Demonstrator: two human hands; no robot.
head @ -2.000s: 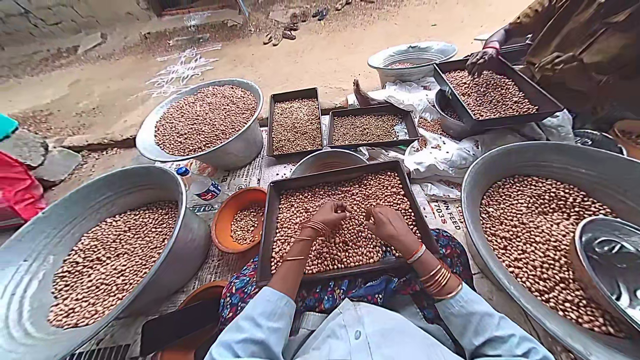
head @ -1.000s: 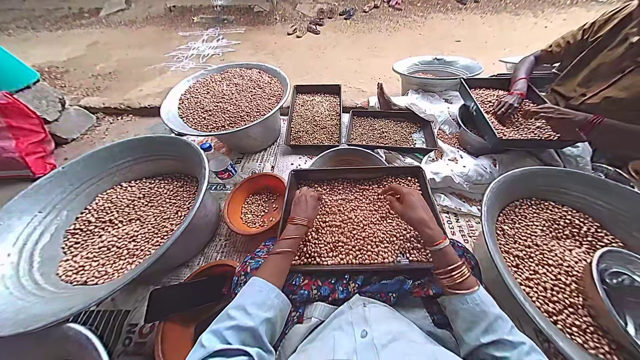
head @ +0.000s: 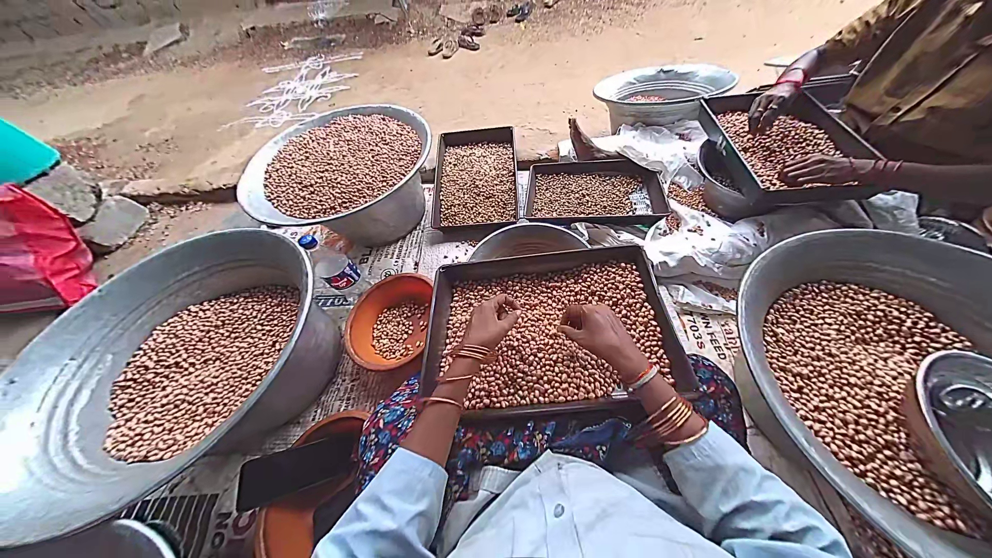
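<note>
A dark rectangular metal tray [head: 678, 353] rests on my lap, spread with brown nuts or seeds [head: 542, 372]. My left hand [head: 490, 322] is over the tray's left part, thumb and fingertips pinched together. Over the middle right is my right hand [head: 601, 329], its fingers curled toward the thumb and turned to my left hand, with a gap between the two. Whether either hand holds a nut is too small to tell. An orange bowl [head: 358, 325] with some light nuts stands just left of the tray. Behind the tray a metal bowl [head: 531, 239] is partly hidden.
Large aluminium basins of nuts stand at left [head: 318, 364], back left [head: 403, 209] and right [head: 756, 372], the last holding a steel bowl [head: 926, 395]. Two smaller trays [head: 477, 225] [head: 597, 219] lie ahead. A plastic bottle [head: 337, 267] and phone [head: 294, 469] are left. A co-worker's hands [head: 821, 169] touch another tray [head: 756, 194].
My hands, at the tray's two sides a second ago, have come closer together over its middle. The co-worker's second hand, not seen two seconds ago, is now at the other tray.
</note>
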